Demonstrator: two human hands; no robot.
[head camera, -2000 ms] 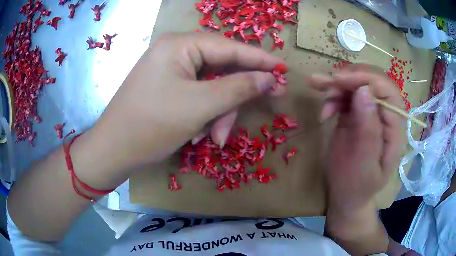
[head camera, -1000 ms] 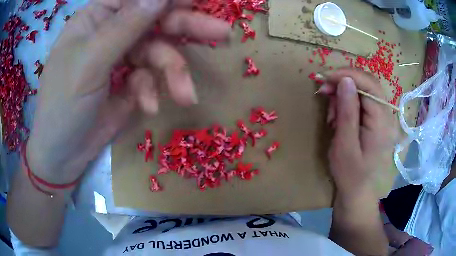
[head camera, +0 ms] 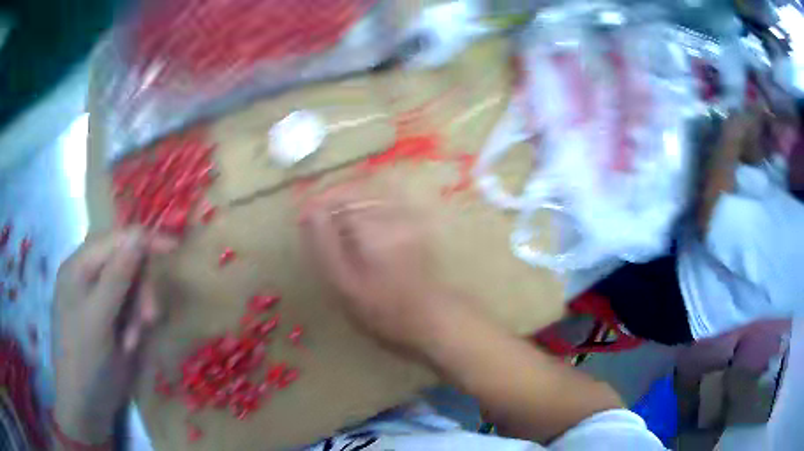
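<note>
The view is strongly blurred. My left hand (head camera: 104,326) is at the left, its fingertips at the lower edge of the far pile of red figure pieces (head camera: 167,183); whether it holds one is too blurred to tell. My right hand (head camera: 375,264) is over the middle of the cardboard work board (head camera: 353,370), fingers curled, with a thin pale stick (head camera: 353,207) faintly visible at them. A nearer pile of red figure pieces (head camera: 231,370) lies at the lower left. One single red piece (head camera: 227,256) lies between the piles. Small red bits (head camera: 410,150) lie beyond my right hand.
A white cap (head camera: 297,138) with a stick stands on a small cardboard piece (head camera: 242,172). A tray of red pieces (head camera: 238,40) is at the top left. Clear plastic bags (head camera: 608,150) lie at the right. Another person's white sleeve (head camera: 749,255) is at the far right.
The view has swung toward the right, so the board and piles appear further left. My left hand has come down beside the far pile. The tray and more of the bags now show.
</note>
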